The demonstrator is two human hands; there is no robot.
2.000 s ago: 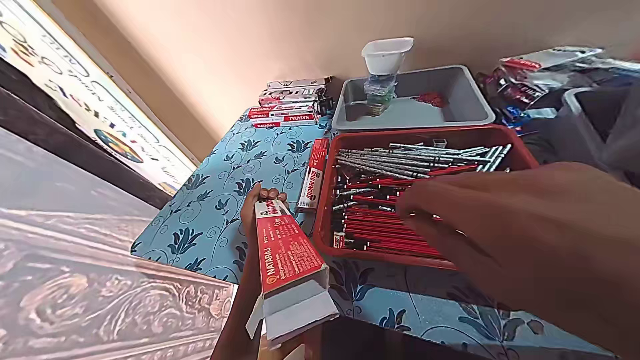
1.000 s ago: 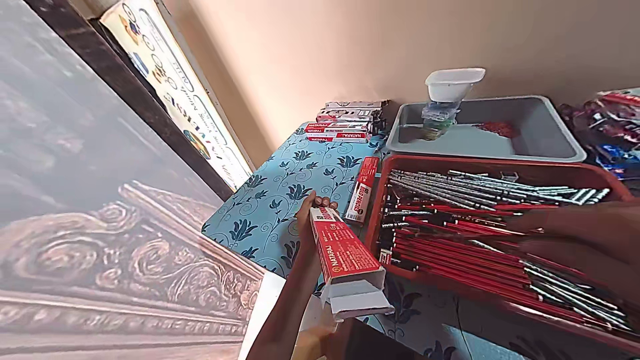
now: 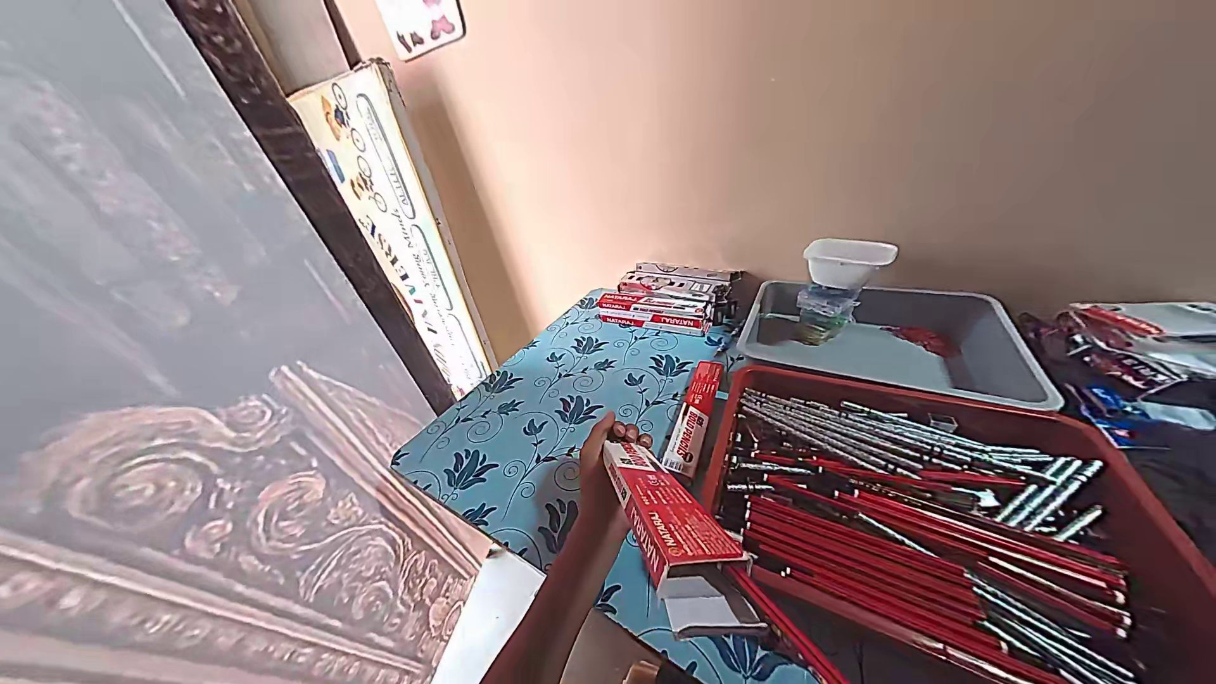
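Note:
My left hand [image 3: 622, 446] grips the far end of a red and white Nataraj cardboard pencil box [image 3: 679, 527], whose near end is open with its flaps out. Red pencils [image 3: 784, 622] lie at the box's open end and run down past the frame's bottom edge; what holds them is not visible. To the right, a red-brown plastic tray [image 3: 1130, 465] holds many red pencils [image 3: 855, 551] and silver patterned pencils [image 3: 874, 432]. My right hand is out of view.
Another pencil box [image 3: 692, 418] lies beside the tray on the blue floral tabletop [image 3: 541, 427]. Stacked boxes [image 3: 655, 309] stand farther back. Behind the tray is a grey tub [image 3: 997, 351] with a white plastic container [image 3: 850, 261]. Plastic packets [image 3: 1140, 342] lie at right.
My right hand has left the pencil tray and gone out of view. Red pencils now show at the open end of the box in my left hand. The view has swung left.

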